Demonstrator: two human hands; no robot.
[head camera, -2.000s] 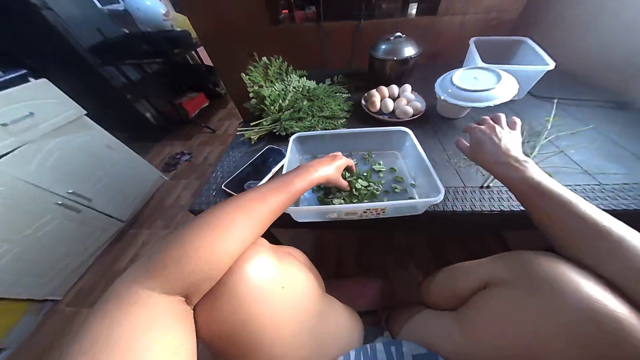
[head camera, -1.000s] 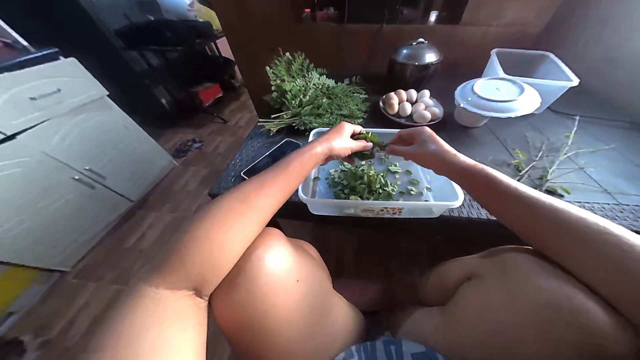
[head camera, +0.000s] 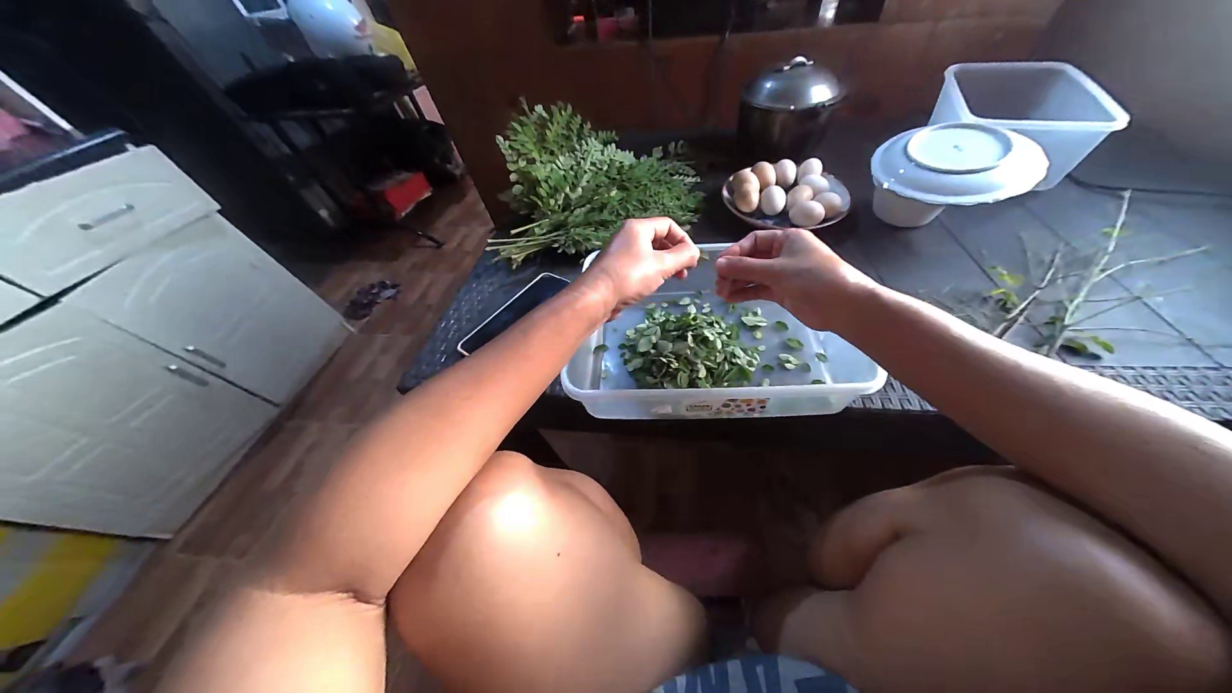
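A clear plastic tub (head camera: 635, 404) at the near edge of the dark table holds a heap of small green leaves (head camera: 688, 348), with loose leaves scattered to its right. Above the tub's left far part is my left hand (head camera: 650, 258), thumb and fingertips pinched together; whether anything is between them is too small to tell. My right hand (head camera: 784, 269) faces it across a small gap, over the tub's right far part, its fingers curled and the fingertips partly hidden. A bundle of leafy green sprigs (head camera: 602, 188) lies behind the tub on the left.
Behind the tub stand a plate of eggs (head camera: 794, 197) and a lidded metal pot (head camera: 791, 101). To the right are a white bowl with a plate on top (head camera: 958, 154), an empty plastic container (head camera: 1035, 96) and bare twigs (head camera: 1083, 289). A phone-like dark flat object (head camera: 515, 310) lies left of the tub.
Two seconds ago my left hand was in the leaves and my right hand was raised beside the tub. Both came together over the tub, and now they are slightly apart.
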